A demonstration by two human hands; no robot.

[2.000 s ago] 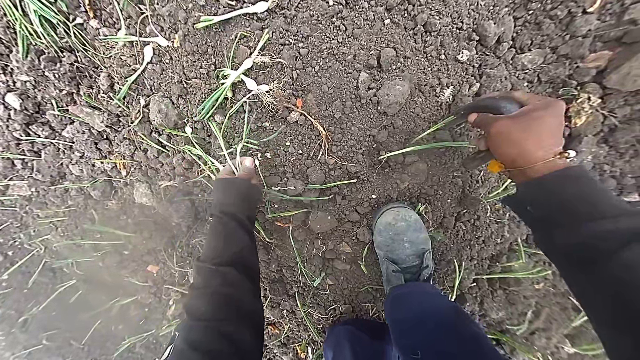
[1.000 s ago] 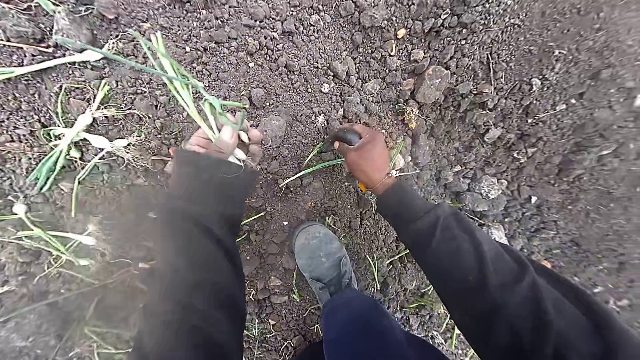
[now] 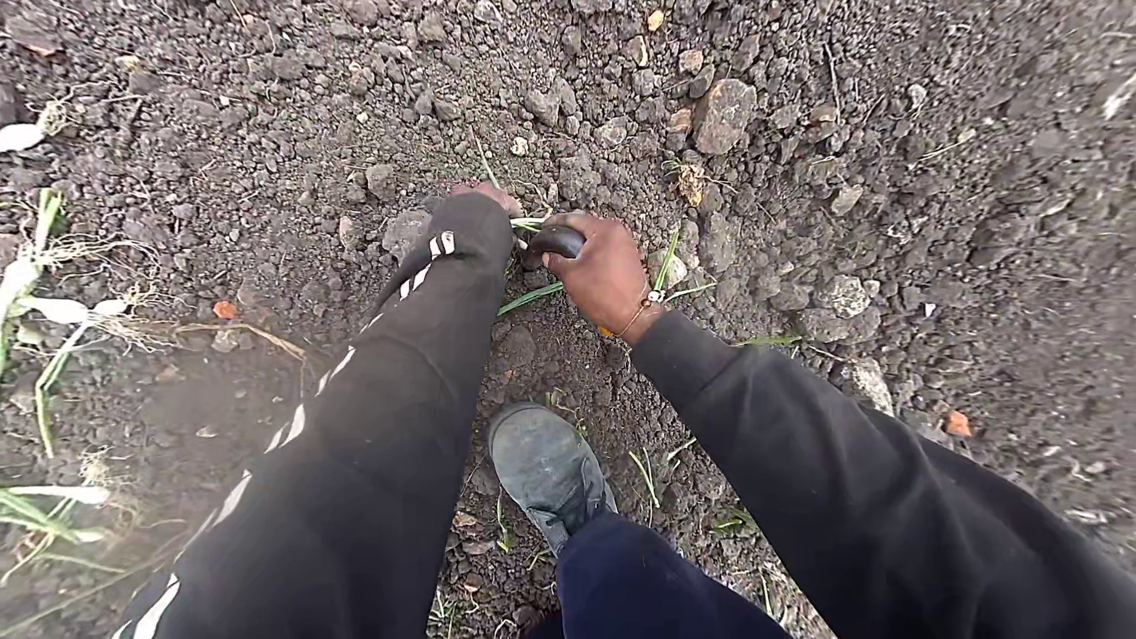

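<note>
My right hand (image 3: 605, 266) is closed around the dark curved handle (image 3: 557, 241) of a tool, whose far end is hidden in or against the soil. Just left of it, close to the ground, is my left hand (image 3: 490, 195), mostly covered by its black sleeve; its fingers cannot be made out. Thin green-and-white onion seedling stems (image 3: 528, 224) show between the two hands, and a green leaf (image 3: 531, 298) lies below the tool handle. Whether the left fingers grip the stems cannot be told.
Pulled onion seedlings with white bulbs (image 3: 60, 309) and roots lie at the left edge, with more (image 3: 62, 493) below them. A larger stone (image 3: 724, 115) sits in the cloddy soil at upper right. My grey shoe (image 3: 546, 466) stands below the hands, near small green shoots (image 3: 646, 477).
My left hand, which held several onion seedlings a second ago, has moved right, beside my right hand. The right hand keeps its hold on the tool. The view has shifted.
</note>
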